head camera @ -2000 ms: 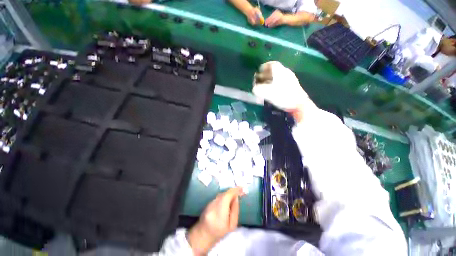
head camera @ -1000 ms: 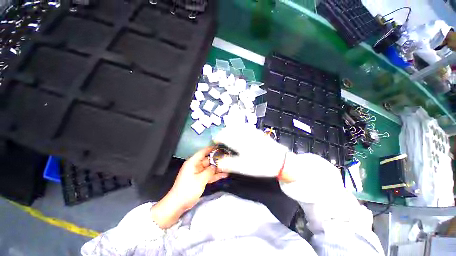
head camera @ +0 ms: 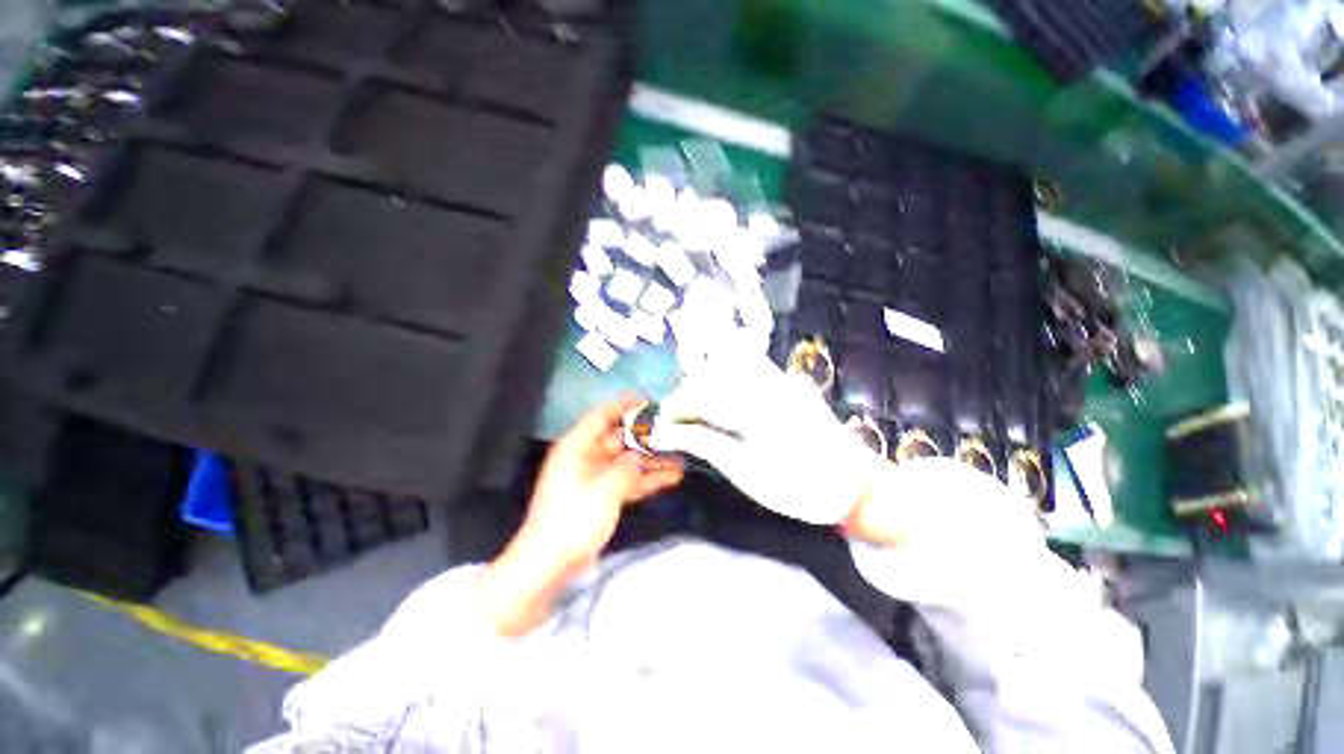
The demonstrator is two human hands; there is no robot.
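A small round unit (head camera: 643, 427) with a silver rim is held between my two hands, low in front of me. My left hand (head camera: 582, 479), bare, grips it from the left with its fingertips. My right hand (head camera: 752, 438), in a white glove, touches it from the right and hides part of it; whether it grips the unit is unclear. A pile of white pads (head camera: 671, 265) lies just beyond. The black blister tray (head camera: 929, 251) has gold-centred round units (head camera: 811, 364) in its near pockets; my right hand and forearm partly cover its near edge.
A large matte black tray (head camera: 398, 243) stands at left, beside crowded small parts (head camera: 74, 118). Binder clips (head camera: 1098, 324), a white tag (head camera: 1088, 474) and a black box (head camera: 1212, 460) lie at right. Below are a blue bin (head camera: 210, 494) and a spare tray (head camera: 332, 523).
Since two seconds ago, my right hand has come back from the blister tray's far end to my left hand, and the round unit has appeared between them. The view has tilted down.
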